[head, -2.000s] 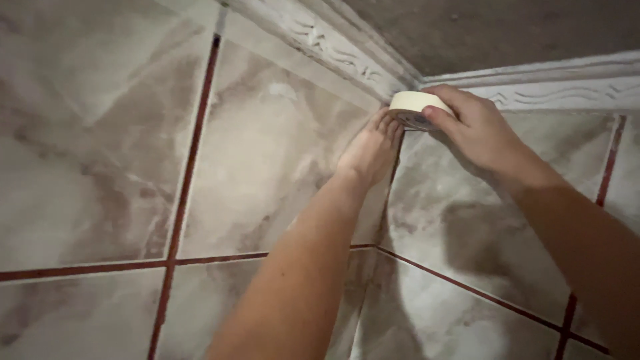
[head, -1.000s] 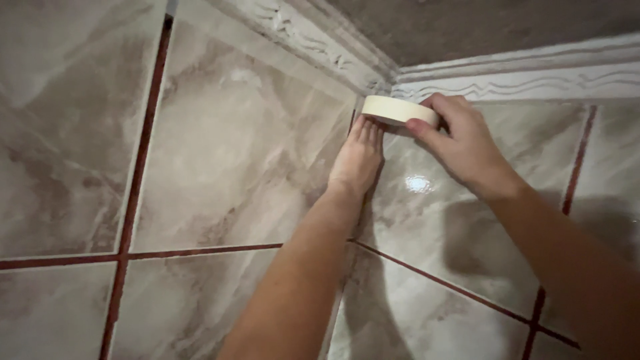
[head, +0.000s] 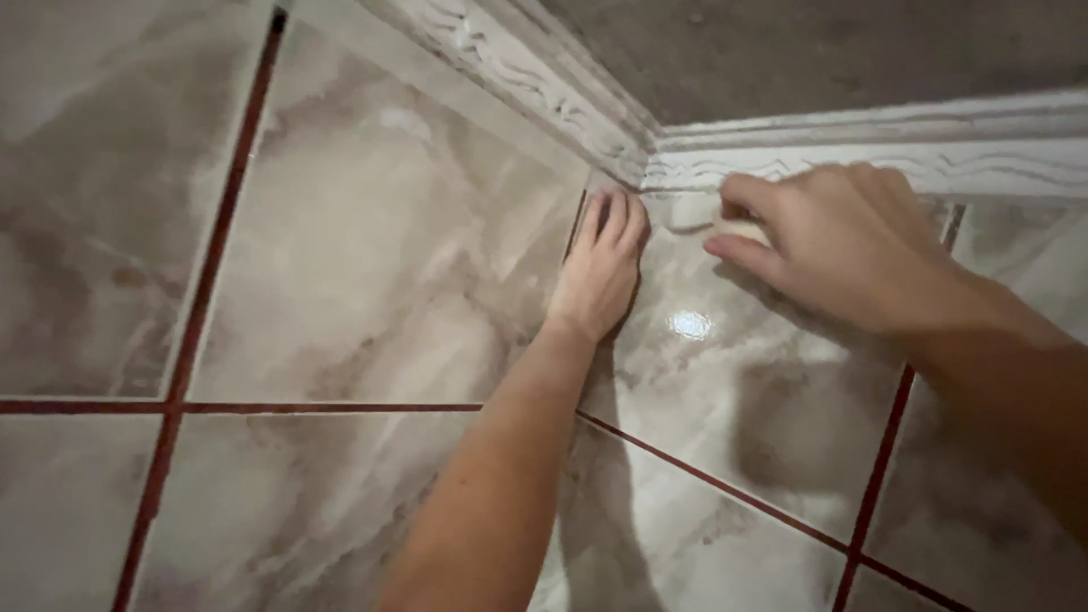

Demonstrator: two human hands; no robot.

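Note:
My left hand (head: 602,259) reaches up into the wall corner, its fingertips pressed against the tiles just under the white moulding (head: 625,161). It grips nothing, and its fingers are slightly apart. To its right, my right hand (head: 829,242) holds a roll of pale masking tape (head: 744,229) between thumb and fingers, close below the moulding on the right wall. The hand covers most of the roll. A short pale strip of tape (head: 693,212) shows between the roll and the corner. What lies under my left fingertips is hidden.
Glossy marbled tiles (head: 365,246) with dark red grout lines (head: 340,408) cover both walls. The embossed moulding (head: 960,166) runs along the top of each wall and meets in the corner. Above it lies a dark grey ceiling (head: 807,51).
My right hand has moved right, away from my left hand, with the tape roll turned and now mostly covered. My left hand stays at the corner.

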